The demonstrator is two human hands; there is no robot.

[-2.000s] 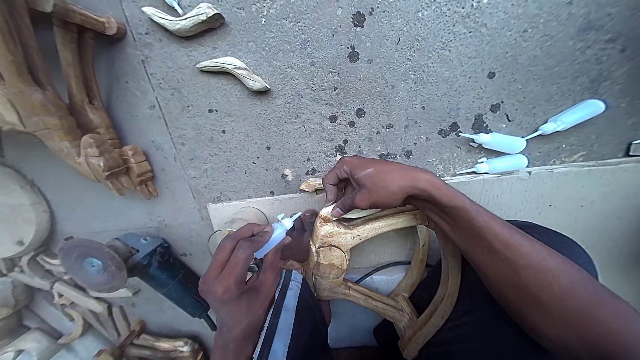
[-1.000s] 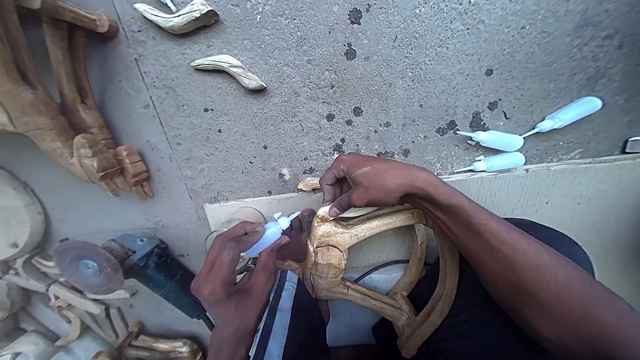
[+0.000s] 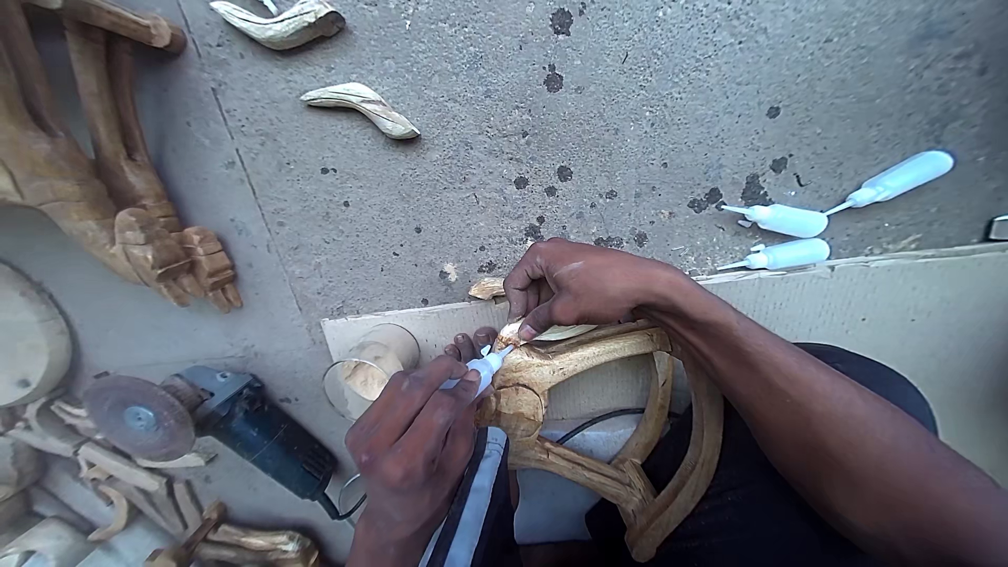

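Observation:
My left hand (image 3: 413, 441) holds a small white squeeze bottle (image 3: 482, 376) between thumb and fingers. The bottle's thin nozzle meets a carved wooden frame (image 3: 598, 352) where a small pale wood piece (image 3: 510, 334) sits against it. My right hand (image 3: 587, 287) pinches that piece from above with thumb and forefinger. The frame, with a round boss and curved bars, rests over my lap, and the right wrist hides part of its upper bar. Just left of the bottle, a clear glass (image 3: 376, 370) containing pale powder lies tilted or on its side; which one is unclear.
An angle grinder (image 3: 264, 433) lies at left, near wood offcuts (image 3: 118, 472). A large carved wooden figure (image 3: 94, 181) occupies the upper left. Curved wood pieces (image 3: 362, 106) lie on the concrete. Several squeeze bottles (image 3: 787, 220) rest beside the cardboard (image 3: 850, 303) at right.
My left hand has moved right with the squeeze bottle, bringing its nozzle from beside the joint onto it. My right hand keeps its pinch in about the same place.

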